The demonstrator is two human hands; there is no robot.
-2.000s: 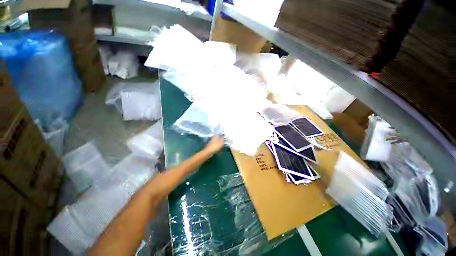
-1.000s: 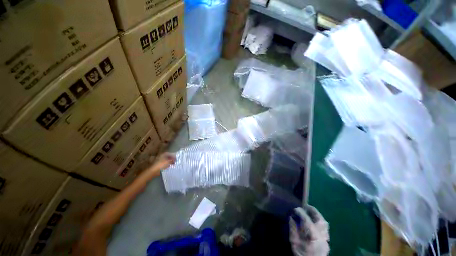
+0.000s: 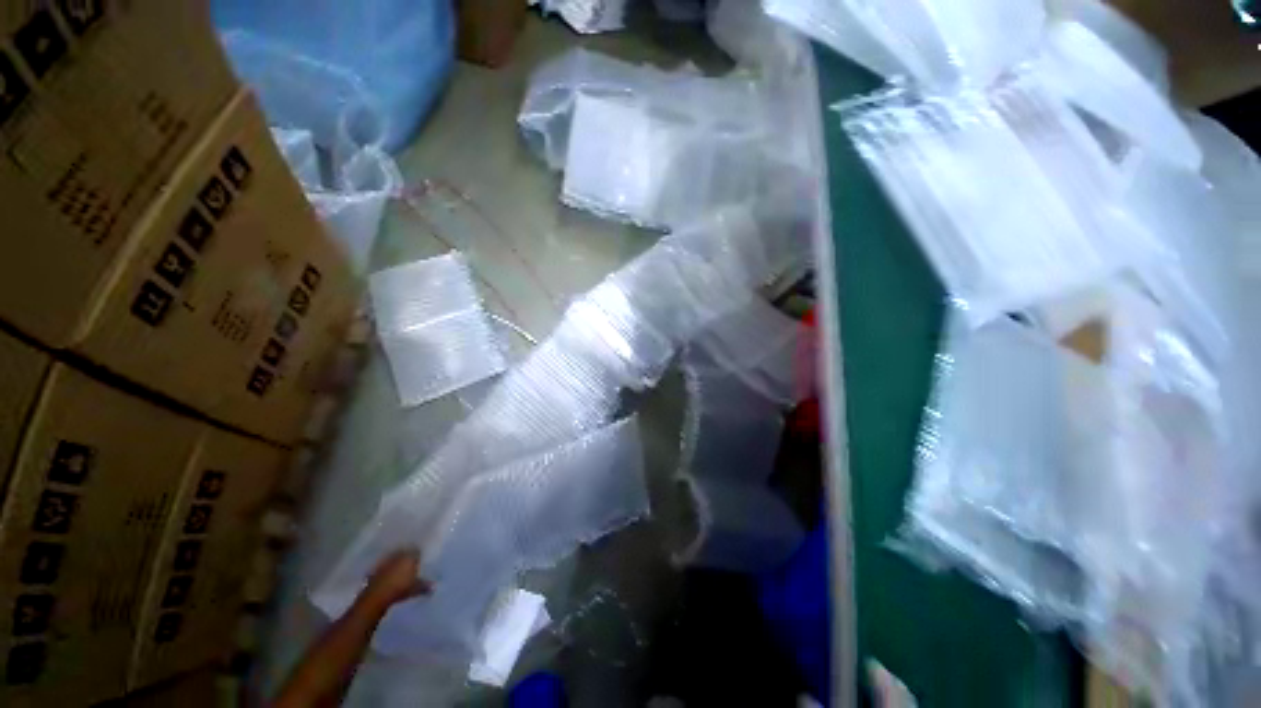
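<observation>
A long joined strip of clear ribbed air column bags (image 3: pixel 553 380) runs from beside the bench down to the lower left, with its near end folded. My bare left hand (image 3: pixel 394 584) grips the plastic near that end; the fingers are blurred. My gloved right hand (image 3: pixel 886 686) is cut off by the bottom edge at the bench side, and only a small pale part shows. A loose pile of air column bags (image 3: pixel 1023 208) lies on the green bench (image 3: pixel 885 374).
Stacked brown cartons (image 3: pixel 166 263) stand on the left. A separate ribbed piece (image 3: pixel 436 329), a small white piece (image 3: pixel 509 636) and more plastic sleeves (image 3: pixel 622 152) lie on the grey floor. A blue plastic bag (image 3: pixel 353 62) stands at the back. Something blue (image 3: pixel 799 595) is beside the bench.
The view has turned from the bench to the floor. My left hand has moved from over the bench to the floor strip, then lower with its end. My right hand has mostly left the picture.
</observation>
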